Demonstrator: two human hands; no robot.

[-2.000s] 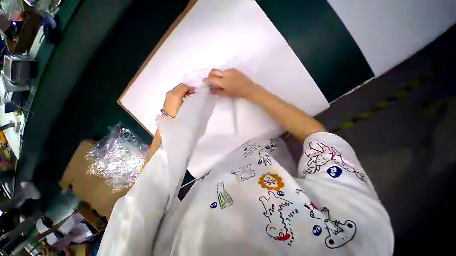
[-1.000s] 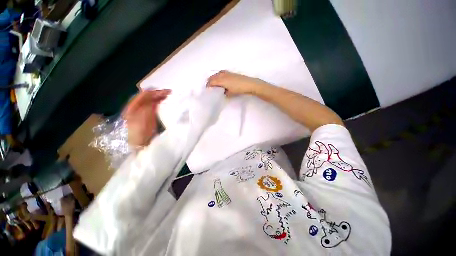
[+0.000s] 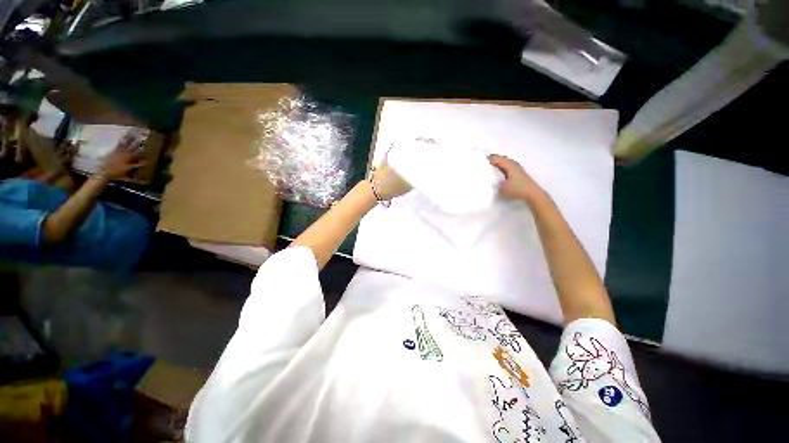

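Note:
A bulky white wrapped bundle lies over the white sheet stack in front of me. The bundle is blurred and hides what is inside. My left hand holds its left side, fingers partly hidden by the white wrap. My right hand grips its right side, thumb and fingers at the edge. The sheet stack has a thin brown edge along its back and left side.
Shiny crumpled clear film lies left, partly on brown cardboard. A long pale sleeved product is upper right, a flat bagged end at the back. A second white stack is right. Another worker's arm is far left.
The view has swung so the stack sits squarer. The long white bundle that trailed toward my left sleeve now appears short and bunched between both hands. My left hand is back at the bundle.

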